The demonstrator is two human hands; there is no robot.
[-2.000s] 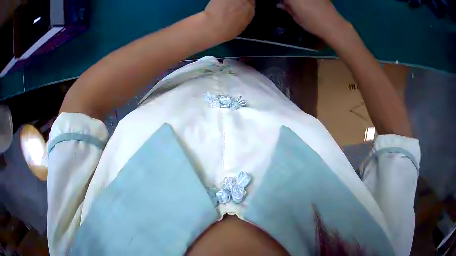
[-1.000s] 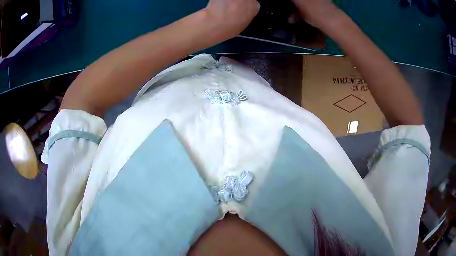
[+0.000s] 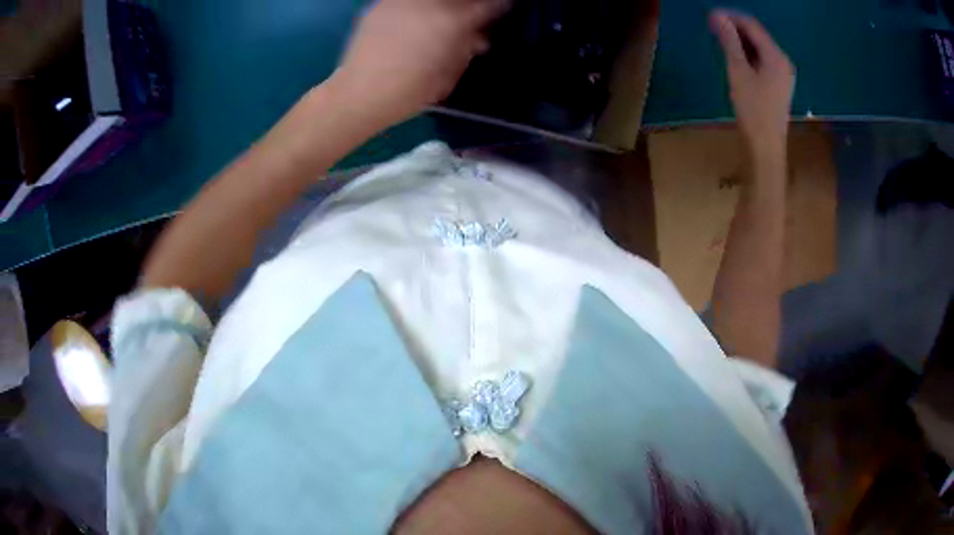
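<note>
An open retail carton (image 3: 629, 84) lies at the top centre on the green table, at its near edge. Its brown inner wall shows on the right, and dark contents fill it. The contents are too dark to make out. My left hand (image 3: 418, 47) is blurred at the carton's left side, its fingertips near the top edge of the picture; whether it holds anything is unclear. My right hand (image 3: 758, 68) is over the table to the right of the carton, apart from it. Its fingers are loosely bent with a gap between them, and nothing shows in it.
Another open carton (image 3: 103, 63) with a pale edge stands at the far left of the table. Dark printed goods (image 3: 941, 63) show at the right rim. Below the table edge are a large brown shipping carton (image 3: 685, 199) and a round-topped stool (image 3: 82, 371).
Both hands have moved off the middle of the carton: my left hand to the left, my right hand out to the right. More of the carton's inside and right wall now shows.
</note>
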